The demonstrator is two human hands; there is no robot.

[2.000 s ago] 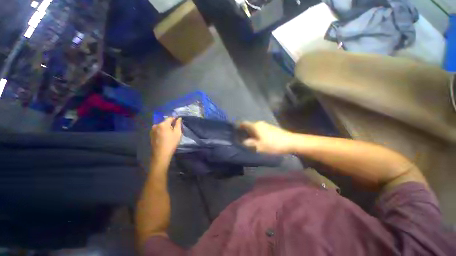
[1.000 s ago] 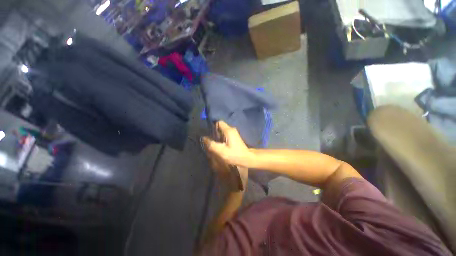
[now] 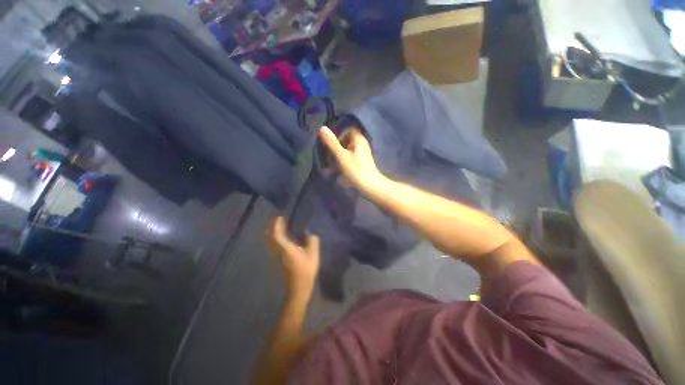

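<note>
A dark grey-navy jacket (image 3: 420, 143) hangs spread in front of me, its cloth flaring to the upper right. A dark hanger hook (image 3: 315, 113) stands up at its collar. My right hand (image 3: 351, 159) grips the jacket at the collar, just below the hook. My left hand (image 3: 295, 252) is lower, at the jacket's left edge, thumb and fingers apart; whether it pinches the cloth is unclear. The jacket's lower part is blurred.
A row of dark hanging jackets (image 3: 180, 113) is at the left. A cardboard box (image 3: 443, 46) stands on the floor at the top. The tan padded board (image 3: 631, 256) is at the right, near a pale table (image 3: 620, 147). Red cloth (image 3: 284, 79) lies beyond the hanging jackets.
The jacket has risen and spread to the right, covering where the blue crate showed. A hanger hook is now visible. My hands, together one second ago, are apart, the right one higher.
</note>
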